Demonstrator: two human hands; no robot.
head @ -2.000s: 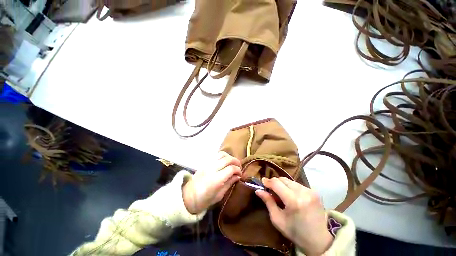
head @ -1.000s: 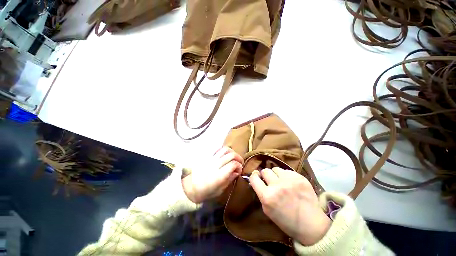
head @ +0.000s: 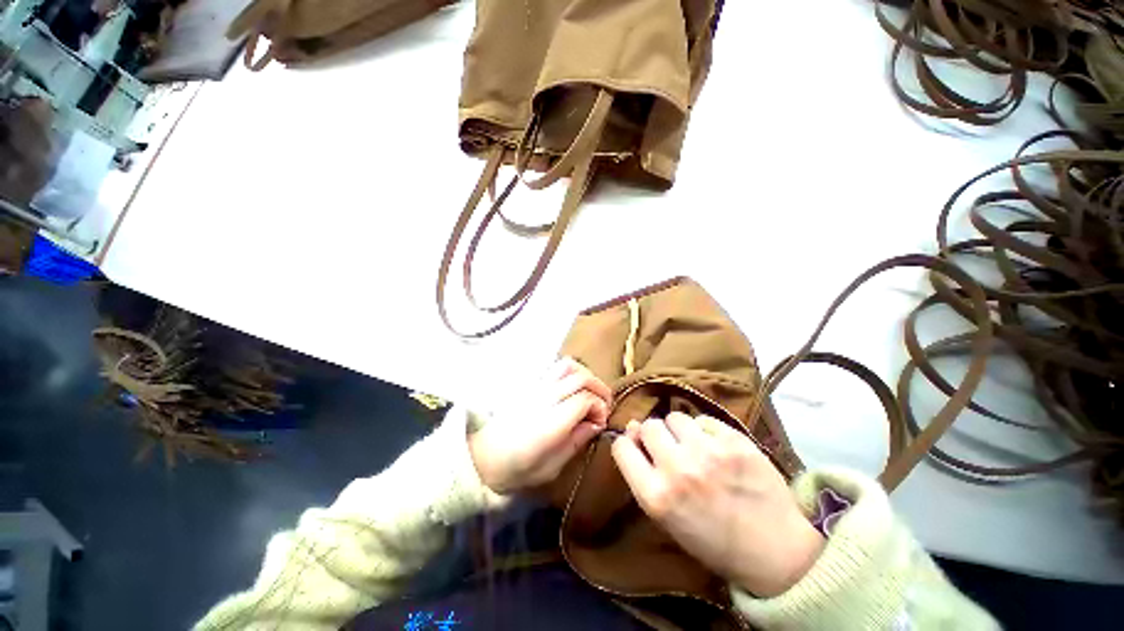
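A brown tote bag (head: 690, 330) lies at the table's front edge with its mouth open toward me and a yellow-tan strip on its outer panel. My left hand (head: 542, 429) pinches the left side of the bag's opening. My right hand (head: 721, 493) is beside it over the mouth, thumb and fingers closed close to the left fingertips. A small dark tip shows between the two hands; most of the tool is hidden by my fingers. The bag's handle (head: 955, 407) loops out to the right on the table.
Brown bags (head: 579, 74) lie ahead on the white table (head: 308, 222), handles hanging toward me. Another brown bag (head: 345, 27) is at the far left. A big tangle of brown loops (head: 1048, 296) fills the right. A bundle of brown strips (head: 185, 382) is beside the table, lower left.
My right fingers have closed over the tool, whose silvery blades showed two seconds ago. Both hands stay at the bag's opening. The view has shifted slightly.
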